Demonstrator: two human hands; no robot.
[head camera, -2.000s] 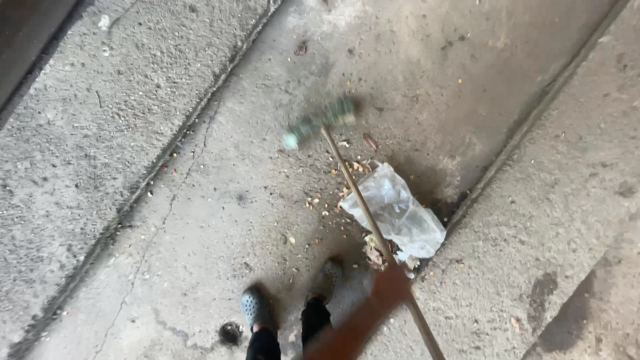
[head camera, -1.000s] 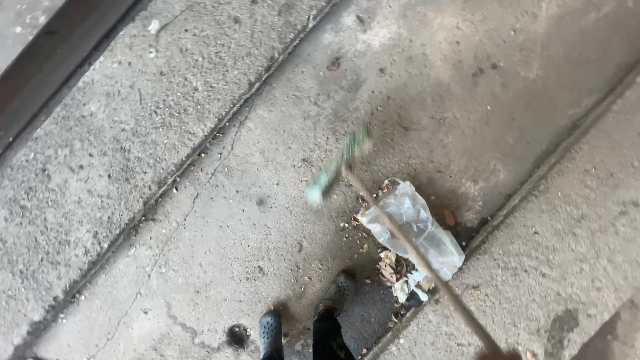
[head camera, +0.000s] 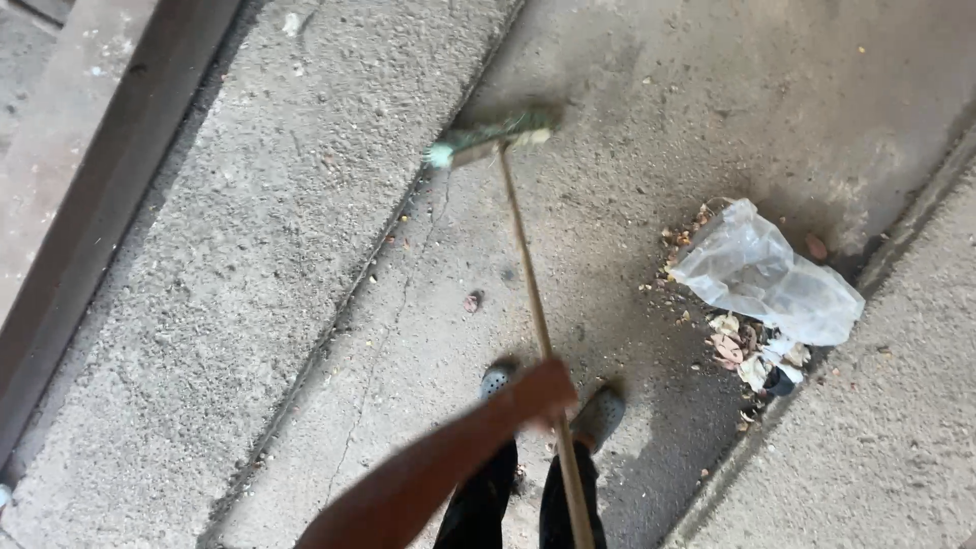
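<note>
My left hand (head camera: 547, 393), blurred, is closed around the wooden handle (head camera: 528, 263) of a push broom. The arm reaches in from the bottom left. Beyond the hand, the broom head (head camera: 492, 143) with green bristles lies across the floor, its left end at the groove on the left. A crumpled clear plastic bag (head camera: 770, 274) rests on the concrete to the right of the broom. Dry leaves and scraps (head camera: 736, 351) are heaped against the bag's lower side, with small crumbs at its left. My right hand is out of view.
My feet in grey clogs (head camera: 600, 415) stand below the broom head, close to the handle. Grooves or low edges run diagonally on both sides of the concrete strip (head camera: 579, 252). A dark beam-like edge (head camera: 114, 183) crosses the left. One small scrap (head camera: 472, 303) lies mid-floor.
The broom head has moved left, away from the plastic bag, to the left groove. My left hand on the handle, almost out of view one second ago, now shows plainly.
</note>
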